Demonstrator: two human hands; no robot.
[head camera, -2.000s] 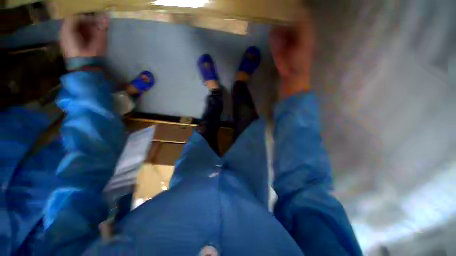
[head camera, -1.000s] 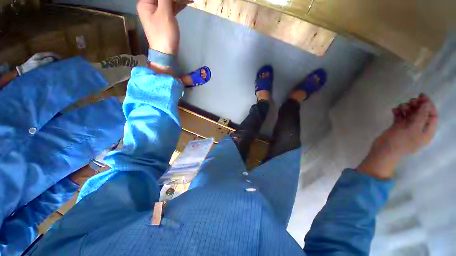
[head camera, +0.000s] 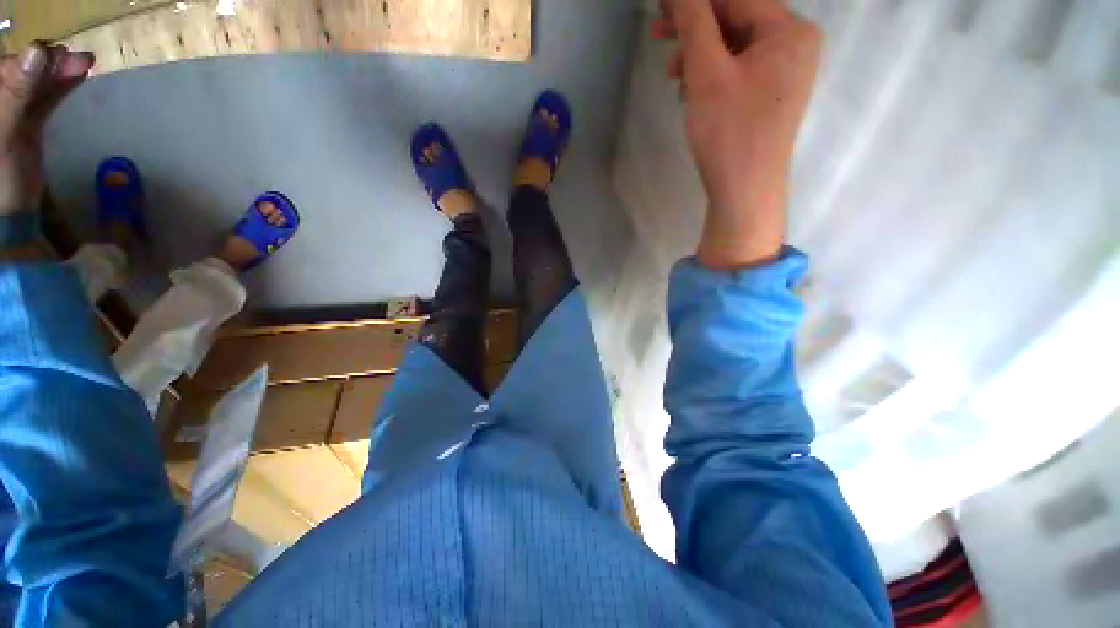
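Observation:
A tan carton surface with a shiny patch (head camera: 117, 17) shows at the top left, cut off by the picture's edge. A pale wooden board (head camera: 332, 27) with dotted marks lies along its near side. My left hand (head camera: 35, 104) is at the far left edge, partly cut off, with bent fingers beside the carton and board. Whether it grips anything cannot be told. My right hand (head camera: 749, 98) is at the top, right of the board and apart from it. Its fingers are curled and partly cut off; no held object shows.
Wrapped white goods (head camera: 860, 245) fill the right side. Brown cartons (head camera: 289, 411) on a wooden frame stand below, close to my legs. Another person's feet in blue sandals (head camera: 264, 227) are at the left on the grey-blue floor. Red and black striped material (head camera: 940, 595) shows at the bottom right.
The view has shifted, so the board and carton now lie at the top left. My right hand has come from the lower right to the top. The other person's second foot now shows.

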